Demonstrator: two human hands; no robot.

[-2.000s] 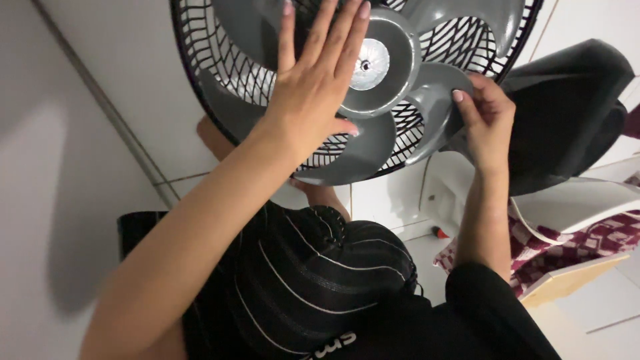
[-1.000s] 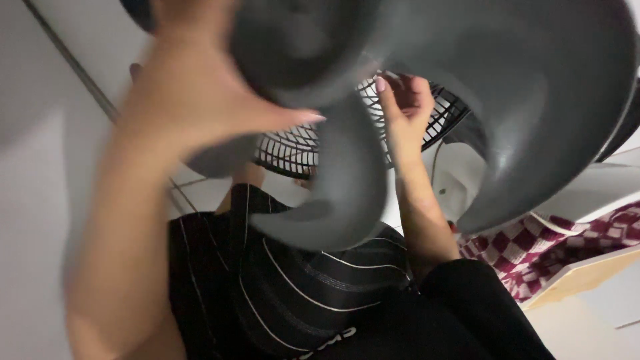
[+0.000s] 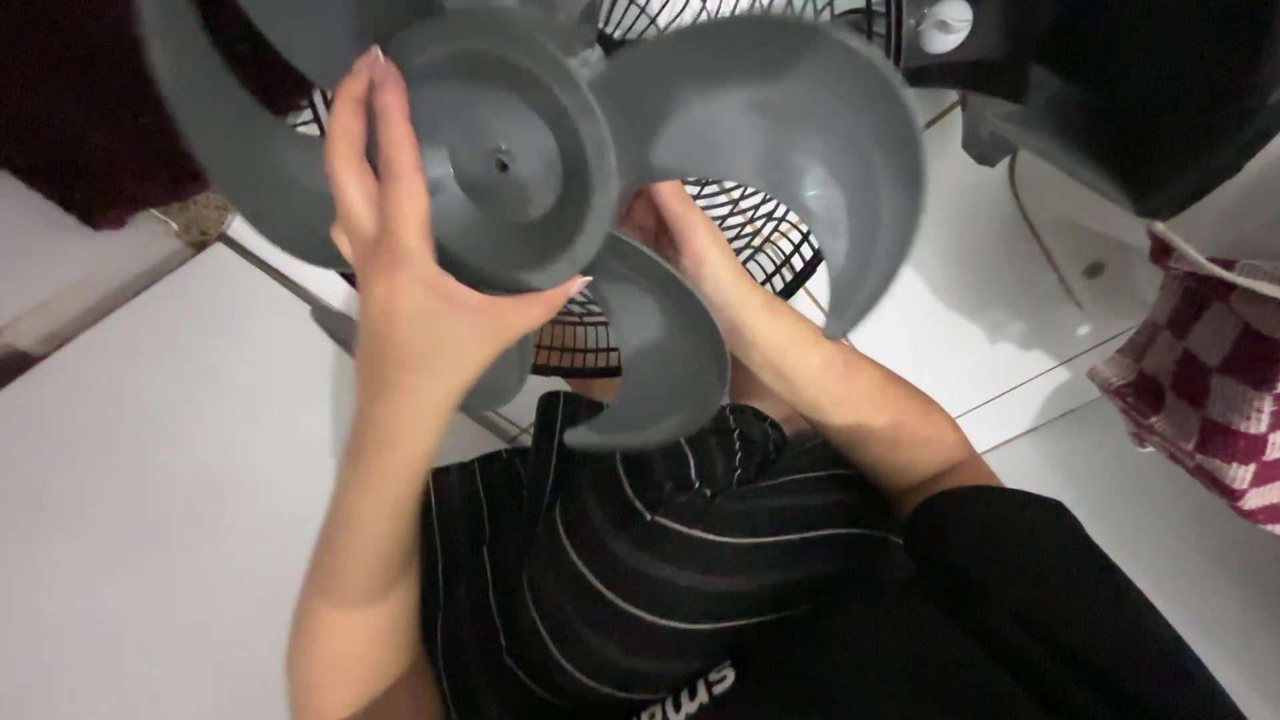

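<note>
A grey plastic fan blade [image 3: 500,165] with a round hub and curved blades fills the upper middle of the view. My left hand [image 3: 400,220] grips the hub's near side, fingers over its left rim and thumb at its lower edge. Behind the blades, my right hand [image 3: 675,230] reaches up beside the hub; its fingers are hidden, so what it holds cannot be told. A black fan grille [image 3: 765,235] shows through the gaps, behind the blade piece and above my lap.
At the upper right is a black plastic fan part [image 3: 1120,90] with a white knob [image 3: 945,25]. A red and white checked cloth [image 3: 1200,380] hangs at the right. Dark red fabric [image 3: 90,110] lies at the upper left. White floor tiles [image 3: 180,450] surround my legs.
The fan blade has come off the grille, where it lay two seconds before, and is raised toward the camera. My right hand has gone from a blade's edge to behind the blades.
</note>
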